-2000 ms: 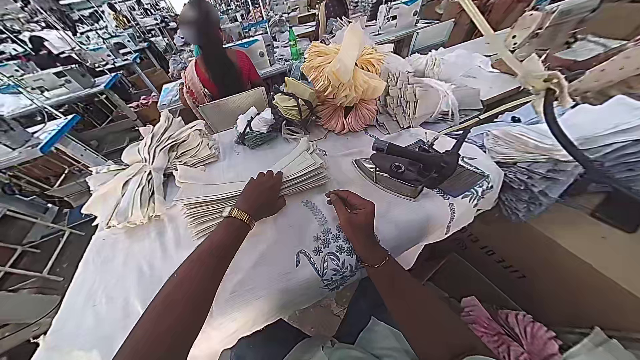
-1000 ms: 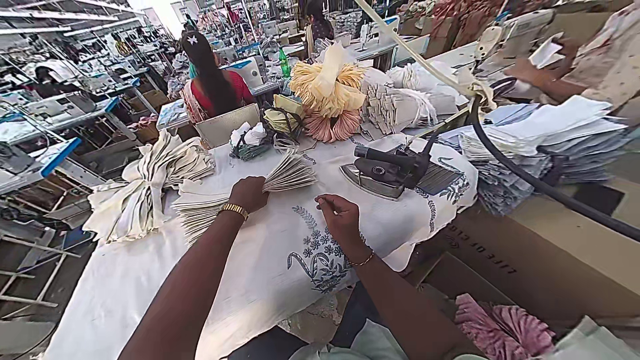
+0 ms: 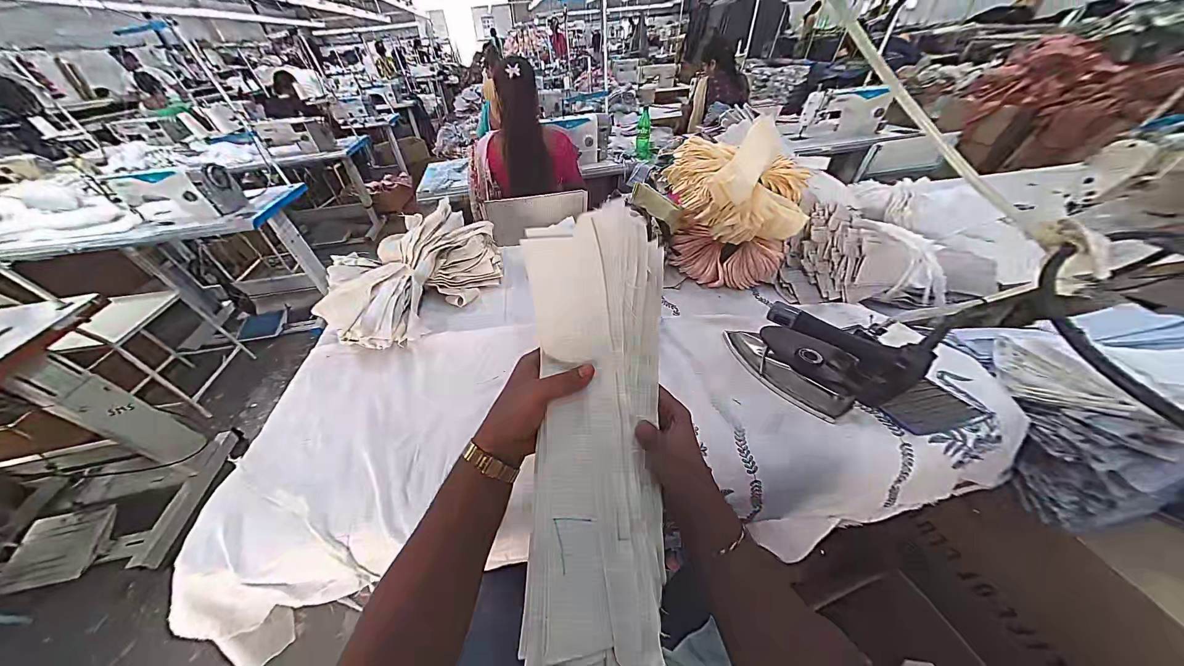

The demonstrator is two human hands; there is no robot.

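Observation:
A long stack of cream fabric strips point(image 3: 597, 444) is held up in front of me, its upper end fanned slightly. My left hand point(image 3: 532, 402) grips its left edge, thumb across the front; a gold-coloured watch is on that wrist. My right hand point(image 3: 675, 439) clasps the right edge, thumb at the front, other fingers hidden behind. Beneath lies a white cloth point(image 3: 388, 453) with blue embroidery, spread over the table. An electric iron point(image 3: 814, 361) rests on it to the right. A tied bundle of cream fabric pieces point(image 3: 407, 277) lies at the back left.
Behind the iron are a yellow fabric bundle point(image 3: 735, 185), a pink bundle point(image 3: 731, 259) and greyish pieces point(image 3: 851, 254). Blue-white fabric piles point(image 3: 1101, 407) stand right, above a cardboard box point(image 3: 999, 583). A person point(image 3: 527, 148) sits ahead with their back to me, among sewing machines point(image 3: 176, 190).
The fabric strips have been lifted off the cloth and now stand lengthwise between my hands. My right hand, apart from the stack before, now holds it too. The view has tilted up.

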